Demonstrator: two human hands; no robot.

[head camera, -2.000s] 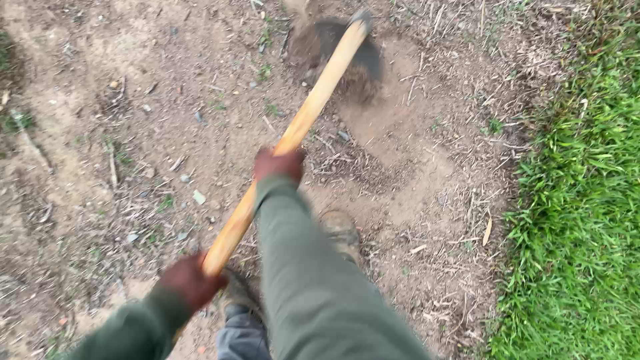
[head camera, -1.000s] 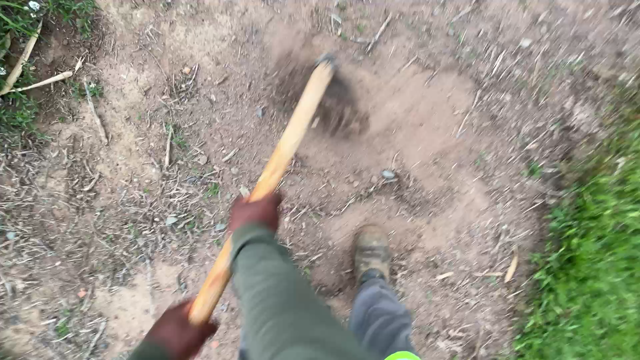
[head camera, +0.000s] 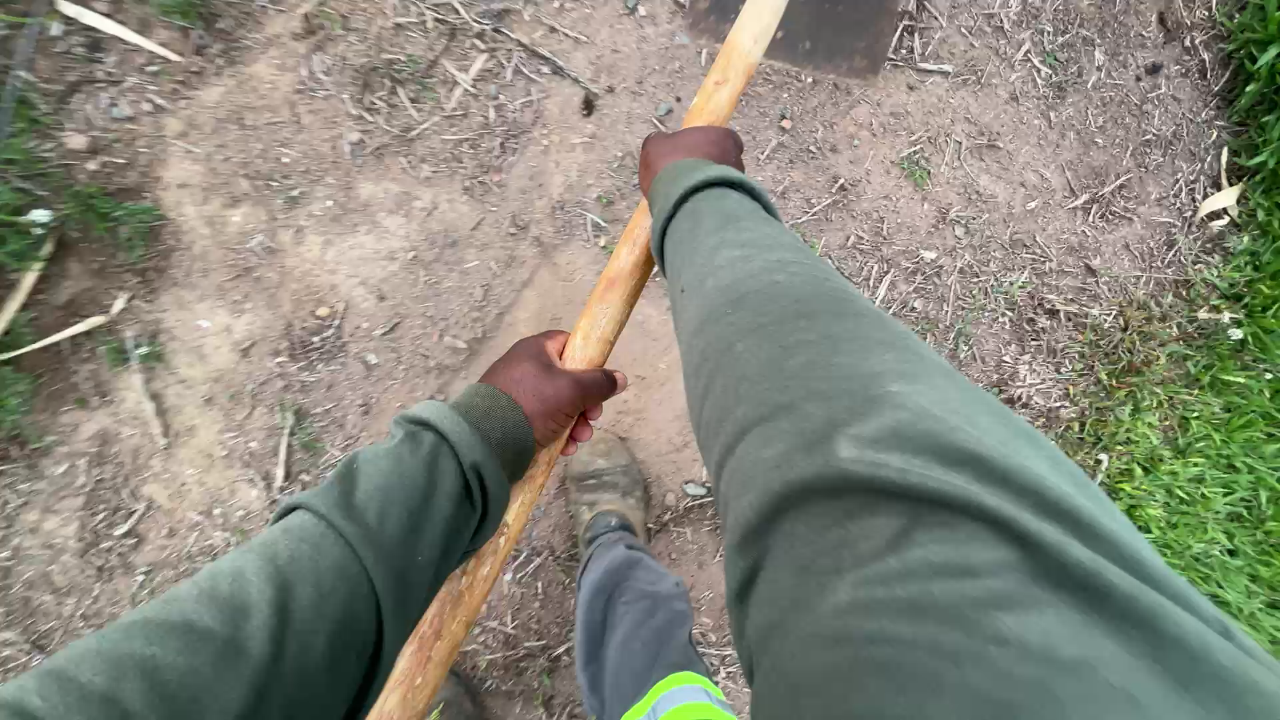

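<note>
A long wooden handle [head camera: 610,300] runs slantwise from the bottom edge to the top of the head view. My left hand [head camera: 552,388] is closed around its middle, with the thumb lying along the front. Farther up the shaft, my right hand [head camera: 692,155] grips it, back of the hand toward me. Beyond that hand, a flat dark metal hoe blade [head camera: 835,35] lies at or just over the soil, partly cut off by the top edge. The end of the handle nearest me is out of view.
Dry soil [head camera: 400,270] with straw and twigs spreads around my work boot [head camera: 607,485]. Green grass [head camera: 1200,460] borders the right side. Weeds [head camera: 110,215] and dry stalks [head camera: 70,335] lie at the left. A dark stick [head camera: 540,55] rests near the top.
My left hand has moved up the handle, closer to my right hand. The blade, blurred over loosened soil earlier, now shows at the top edge. The view has shifted.
</note>
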